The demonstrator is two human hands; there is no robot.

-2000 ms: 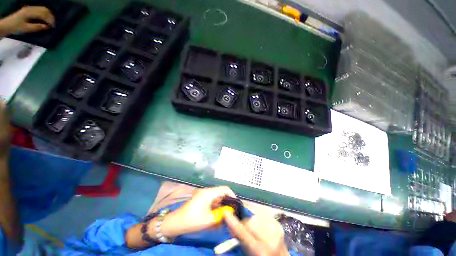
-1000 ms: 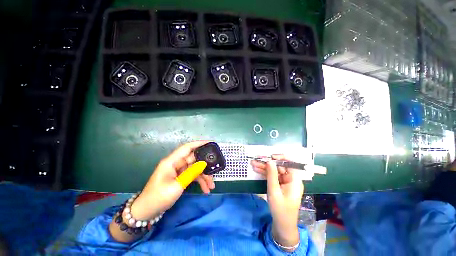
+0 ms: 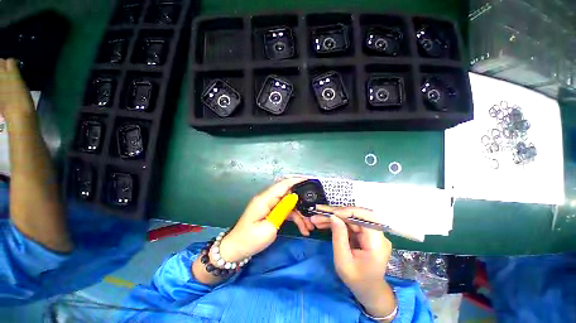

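My left hand [image 3: 260,222], with a yellow finger cot [image 3: 283,211] on one digit, holds a black watch housing [image 3: 309,196] above the mat's near edge. My right hand [image 3: 363,247] holds slim tweezers [image 3: 369,223], with their tip at the lower right of the housing. Whether the tip holds a tiny part is too small to tell. The white adhesive dot sheet [image 3: 404,205] lies behind both hands, its dotted end partly hidden by the housing and fingers.
A foam tray [image 3: 328,121] of housings stands ahead, its far-left pocket empty. Another foam tray [image 3: 114,158] is at left. Two pale rings [image 3: 383,163] lie on the mat. Dark sealing rings [image 3: 513,134] lie on white paper [image 3: 543,183]. Clear trays [image 3: 521,38] stand far right. Another person's arm [image 3: 31,170] is at left.
The tweezers' tip has moved left from the dot sheet to the housing. The housing stays in my left hand. The view has shifted, and the neighbour's arm shows again at left.
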